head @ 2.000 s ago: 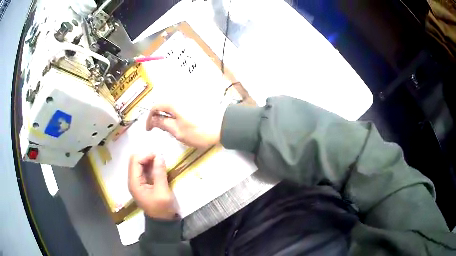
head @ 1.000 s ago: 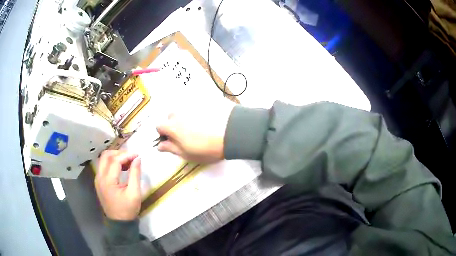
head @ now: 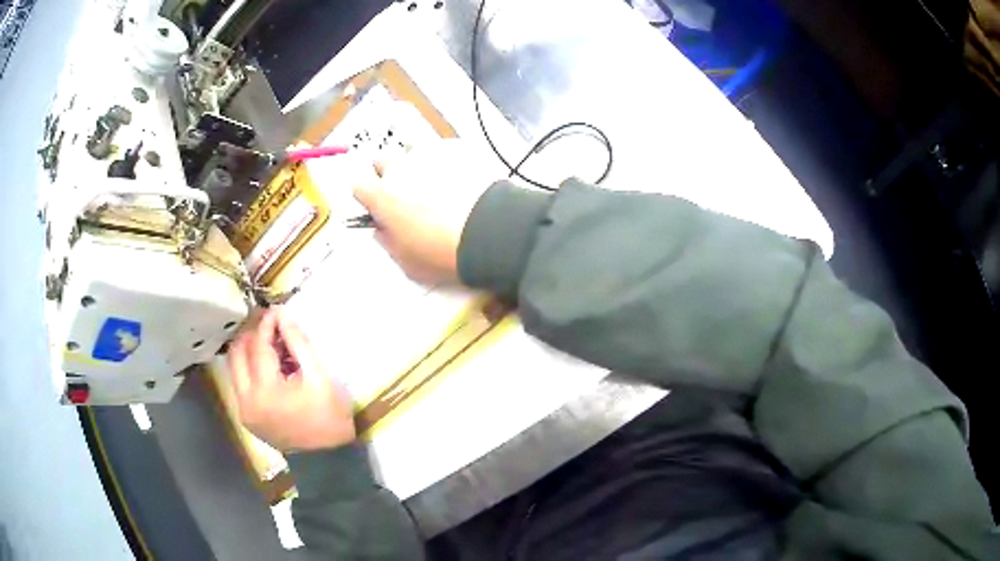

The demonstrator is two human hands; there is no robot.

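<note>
My left hand (head: pixel 287 386) is at the needle area (head: pixel 261 294) of the white sewing machine head (head: pixel 154 296). Its thumb and index fingertips are close together just below the needle area; any thread between them is too fine to see. My right hand (head: pixel 422 219) is over the white paper (head: pixel 362 296), to the right of the yellow plate (head: pixel 296 225). Small dark snips (head: pixel 360 220) stick out from its curled fingers; the rest of them is hidden in the hand.
A black cord (head: pixel 479 93) loops over the white table (head: pixel 691 164) and ends behind my right sleeve. A pink stick (head: pixel 318 153) lies beside the yellow plate. Brown-yellow tape strips (head: pixel 439 356) edge the paper. The grey table edge (head: pixel 548 438) is against my body.
My right hand has moved up and away from the left hand with the snips. My left hand has come from lower on the paper to the needle area. The cord's loop has shifted right.
</note>
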